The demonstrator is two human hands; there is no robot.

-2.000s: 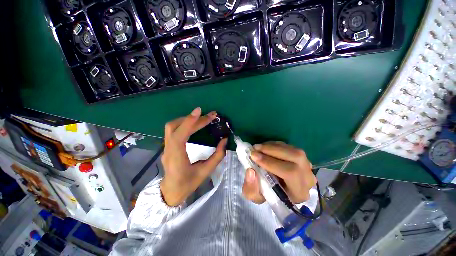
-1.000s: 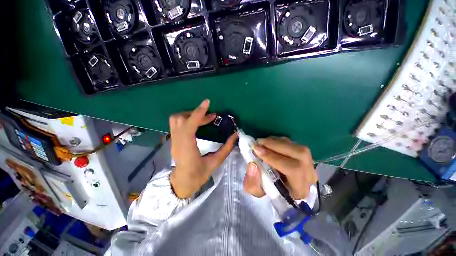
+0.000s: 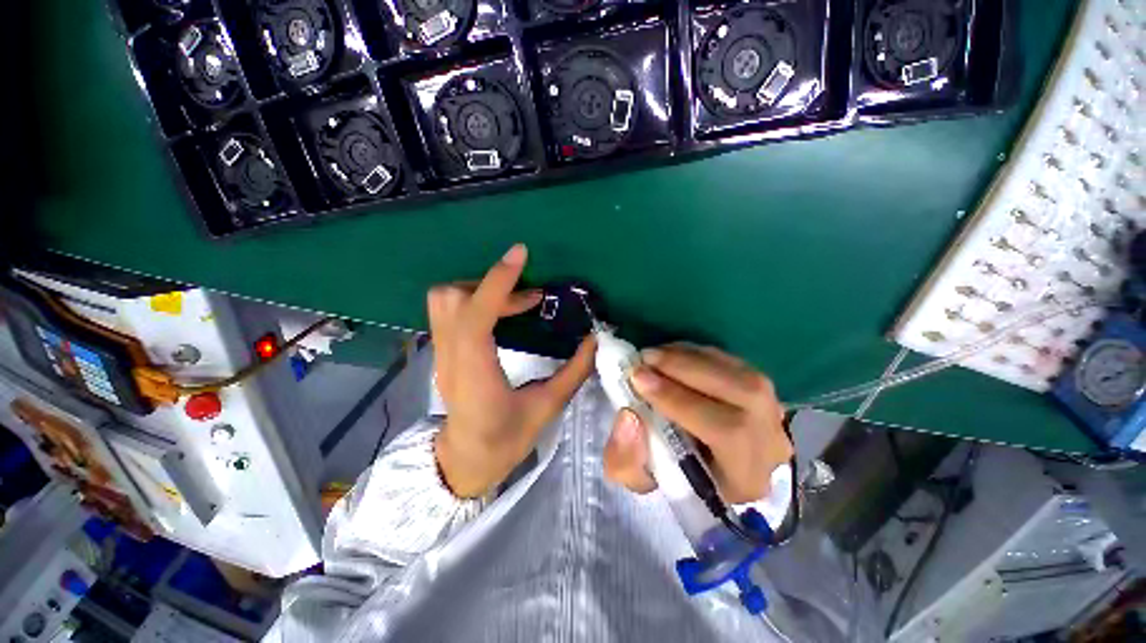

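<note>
A round black speaker unit (image 3: 563,317) is held at the bench edge between thumb and fingers of my left hand (image 3: 484,383). A small white-outlined rectangle shows on it beside my fingertip. My right hand (image 3: 710,421) grips the white dispensing syringe (image 3: 620,367) like a pen. The syringe's thin needle points up and left at the disc's right side; whether it touches cannot be told. The syringe's blue rear fitting (image 3: 733,563) lies below my right hand. A shiny black blister tray (image 3: 503,180) holds similar discs in square pockets at the top.
The green mat (image 3: 742,239) spans the bench. A white needle board (image 3: 936,329) with rows of metallic pieces stands at right, beside a blue controller (image 3: 1108,374) with a round gauge. A clear hose (image 3: 867,396) runs towards it. A white machine (image 3: 258,440) with buttons stands at lower left.
The disc and my left hand have moved slightly right since the earliest frame, and the disc has turned a little. The syringe's blue fitting has shifted slightly. Both hands keep their grips.
</note>
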